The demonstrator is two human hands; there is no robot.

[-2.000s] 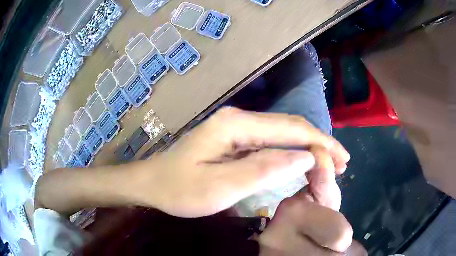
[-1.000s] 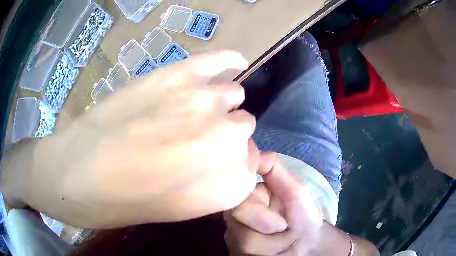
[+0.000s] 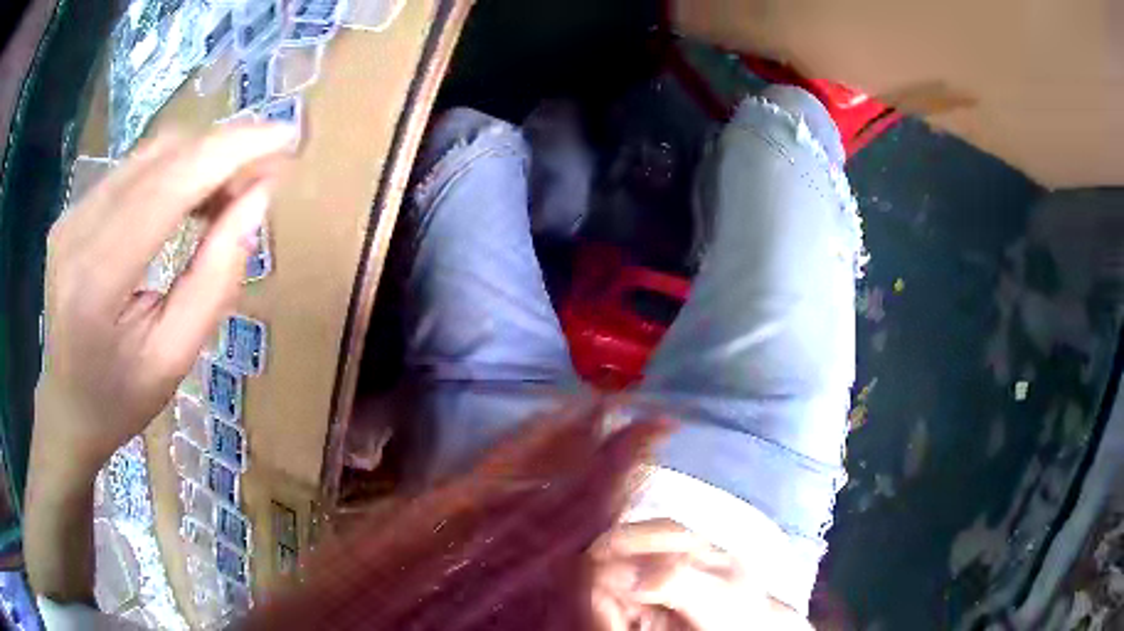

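Small hinged clear boxes with blue-grey labels point(image 3: 227, 446) lie open in a row on the brown cardboard-covered table at left. My left hand point(image 3: 160, 277) is over the table among the boxes, with thumb and index finger apart and nothing seen between them. It hides part of the row; one labelled box shows beside its thumb. More small boxes point(image 3: 253, 80) lie above it. My right hand point(image 3: 672, 573) is low in my lap, fingers curled and partly cut off by the bottom edge; whether it holds anything cannot be told.
Large clear parts boxes point(image 3: 114, 468) with silvery bits stand at the table's far side. The table edge point(image 3: 370, 271) runs beside my legs. Blurred reddish-brown strands point(image 3: 493, 530) cross the lower middle. Red plastic point(image 3: 623, 308) shows between my knees, above the dark green floor point(image 3: 974, 370).
The view has swung so the table stands upright at left and both knees show. My hands were together; now they are apart, the left over the table, the right in my lap.
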